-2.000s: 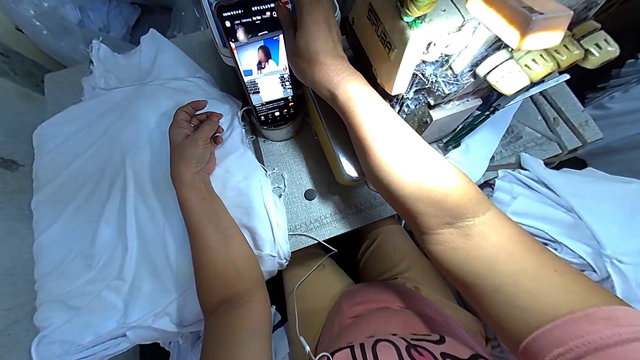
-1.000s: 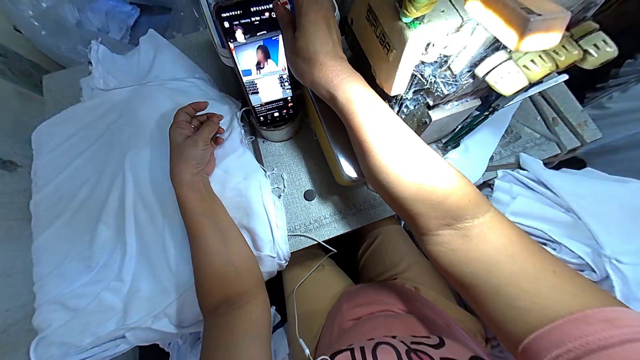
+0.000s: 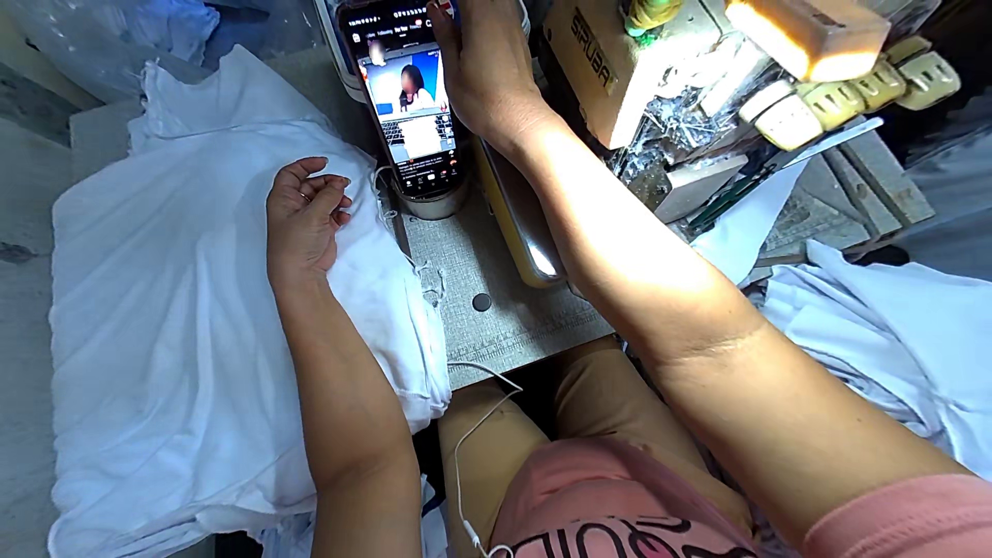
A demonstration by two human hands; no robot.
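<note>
My left hand (image 3: 306,217) rests palm up with curled fingers on a stack of white fabric (image 3: 170,310); nothing shows in it. At the top, my right hand (image 3: 492,74) lies along the right edge of a lit smartphone (image 3: 411,108), its thumb near the phone's upper right corner. Whether the hidden fingers hold anything cannot be told. The phone leans upright on a round, light-coloured base (image 3: 434,203). Beside it, under my right wrist, lies a yellow-edged case or device (image 3: 511,225) with a glossy top. A dark round disc (image 3: 481,302) sits on the grey table.
A Siruba sewing machine (image 3: 593,70) stands at the upper right, with an orange-lit block (image 3: 810,35) and yellowish plastic parts (image 3: 841,101) beside it. More white fabric (image 3: 891,333) lies at the right. A white cable (image 3: 461,457) runs over my lap from the table's front edge (image 3: 535,360).
</note>
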